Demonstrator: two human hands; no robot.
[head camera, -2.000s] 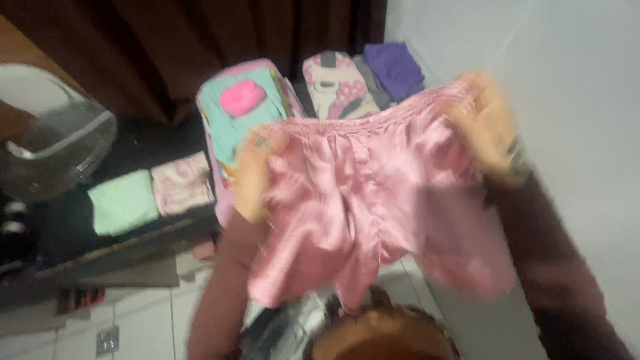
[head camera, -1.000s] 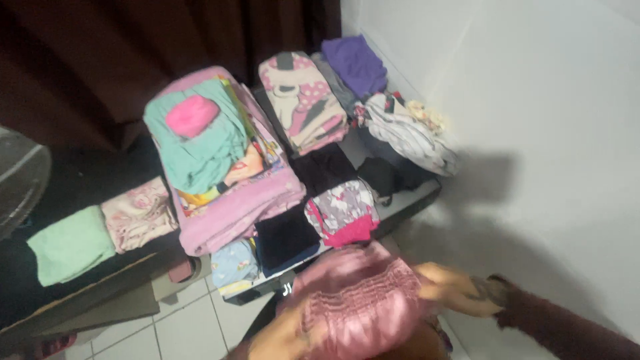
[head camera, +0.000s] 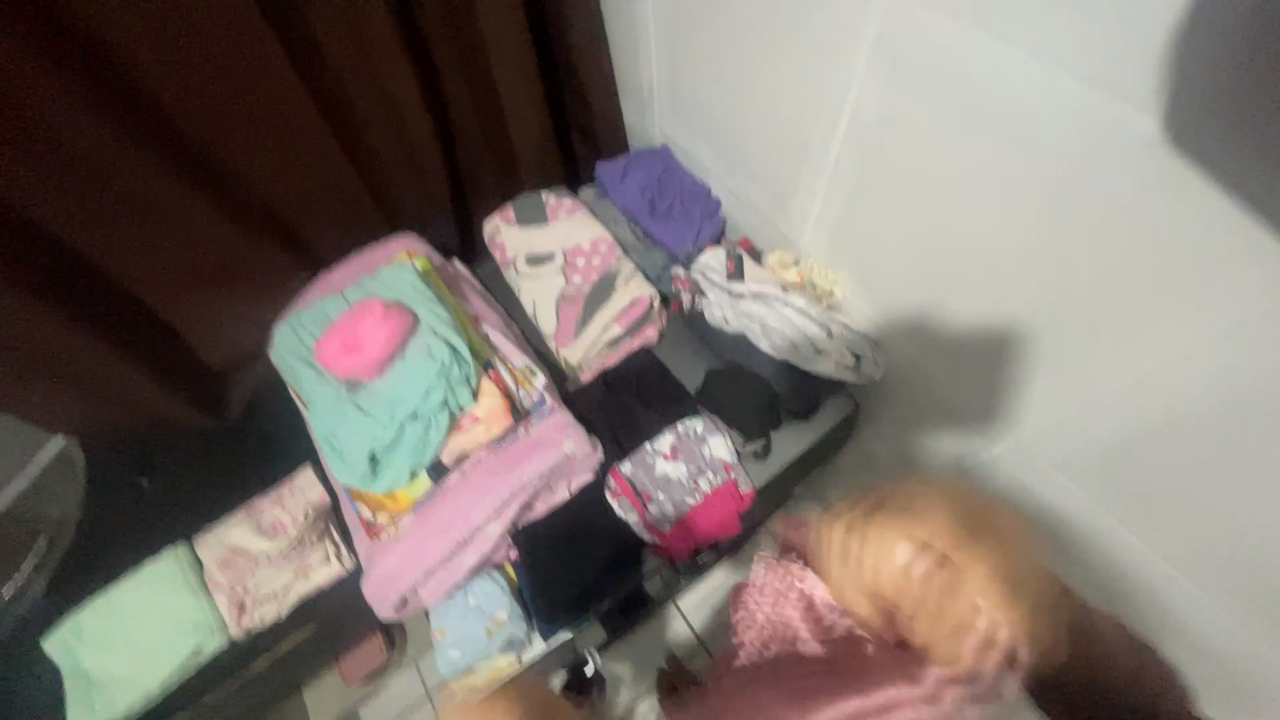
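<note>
Pink satin shorts (head camera: 800, 640) with a gathered waistband lie low in the view, partly cut off by its bottom edge. My right hand (head camera: 930, 580), blurred by motion, grips them at the waistband's right side. Only a small part of my left hand (head camera: 515, 700) shows at the bottom edge, left of the shorts; its fingers and what they touch are hidden. Beyond my hands, a folded grey-and-white patterned garment with a bright pink part (head camera: 685, 485) lies beside folded black cloth (head camera: 580, 555).
A pink blanket pile (head camera: 480, 500) carries teal clothing (head camera: 400, 400) and a bright pink bundle (head camera: 365, 340). Around it are mint cloth (head camera: 140, 630), floral cloth (head camera: 275, 550), light blue cloth (head camera: 480, 625), a cartoon-print stack (head camera: 570, 270), purple cloth (head camera: 660, 200) and a grey-white garment (head camera: 780, 315). Wall at right, brown curtain behind.
The shorts, spread wide between both hands two seconds ago, are now bunched low in the view. My left hand has moved mostly out of view at the bottom.
</note>
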